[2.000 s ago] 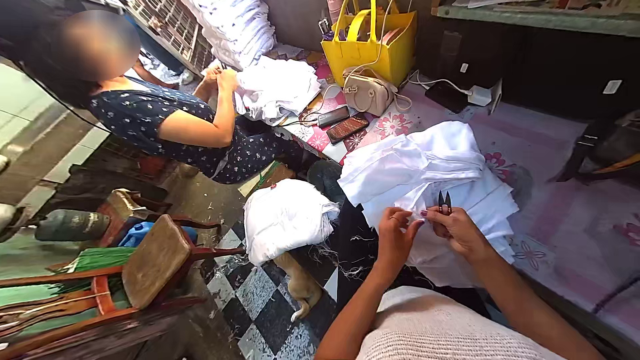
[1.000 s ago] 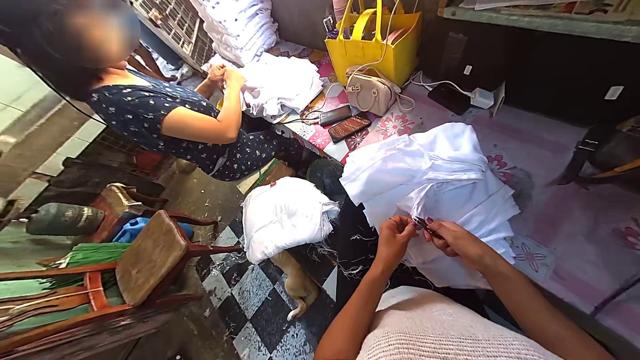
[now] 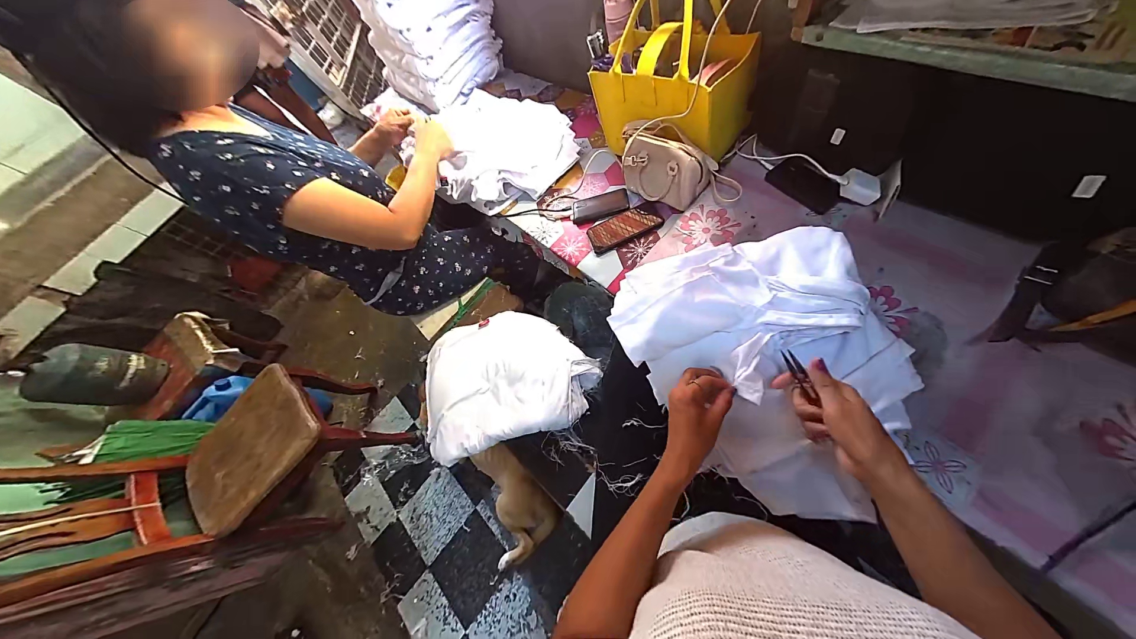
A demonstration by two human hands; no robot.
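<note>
A pile of white cloth pieces (image 3: 754, 293) lies on the flower-patterned table cover in front of me. My left hand (image 3: 699, 408) pinches an edge of the white cloth between thumb and fingers, at the near side of the pile. Small dark thread snips (image 3: 801, 376) are in my right hand (image 3: 839, 413), their blades pointing up and apart at the tips. The snips are just right of the pinched cloth and over the pile. Part of their handles is hidden by my fingers.
A folded white cloth bundle (image 3: 506, 386) sits left of my lap, with an animal's leg (image 3: 519, 506) below it. Beyond lie a phone (image 3: 625, 228), a beige handbag (image 3: 666, 169) and a yellow bag (image 3: 679, 98). Another person (image 3: 337, 213) handles white cloth (image 3: 506, 146). A wooden chair (image 3: 253, 448) stands left.
My right hand with the snips has moved a little right, away from my left hand; a second ago the two were close together at the cloth.
</note>
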